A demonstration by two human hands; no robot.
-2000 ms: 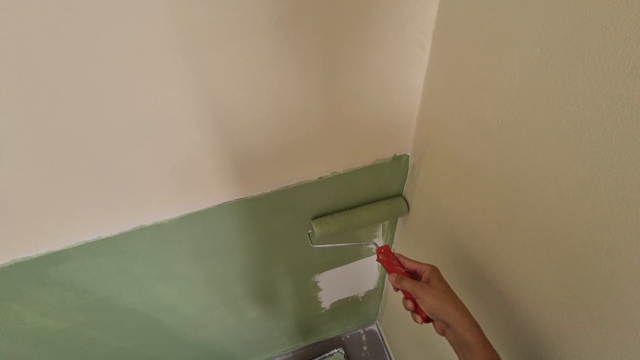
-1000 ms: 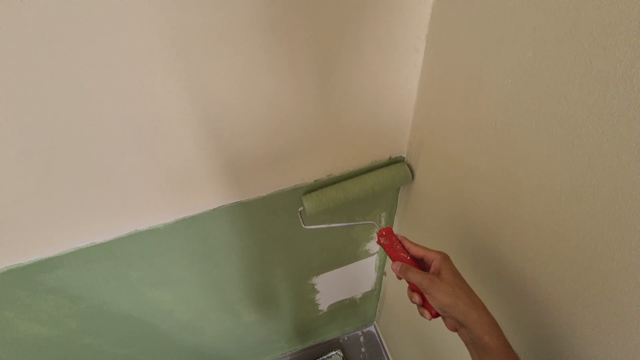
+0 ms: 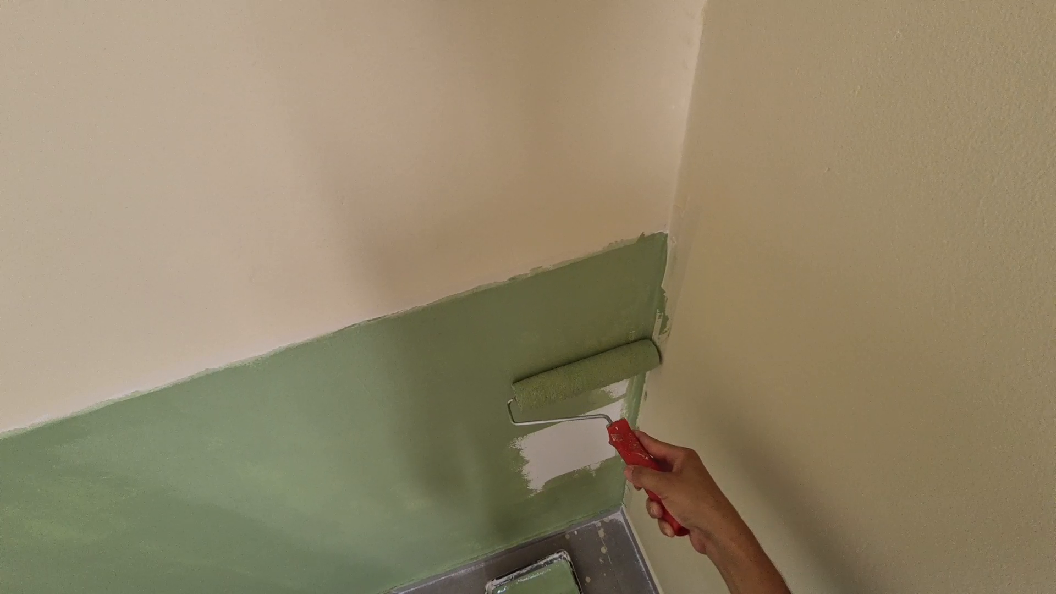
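My right hand (image 3: 676, 487) is closed around the red handle (image 3: 635, 450) of a paint roller at the lower right. The roller's green, paint-covered sleeve (image 3: 586, 375) lies against the green painted band (image 3: 330, 445) of the wall, its right end close to the corner. A bare wire frame joins sleeve and handle. Just below the sleeve is a pale unpainted patch (image 3: 569, 450) with ragged edges. My left hand is out of view.
The upper wall (image 3: 330, 165) is pale beige above the green edge. A textured beige side wall (image 3: 866, 289) meets it at the right. Below, a paint tray (image 3: 540, 577) with green paint, partly cut off, stands on a grey, paint-spotted surface (image 3: 606, 549).
The roller first went up to the top edge of the green band, then came down the wall to just above the pale patch. My right hand moved with it, keeping its grip.
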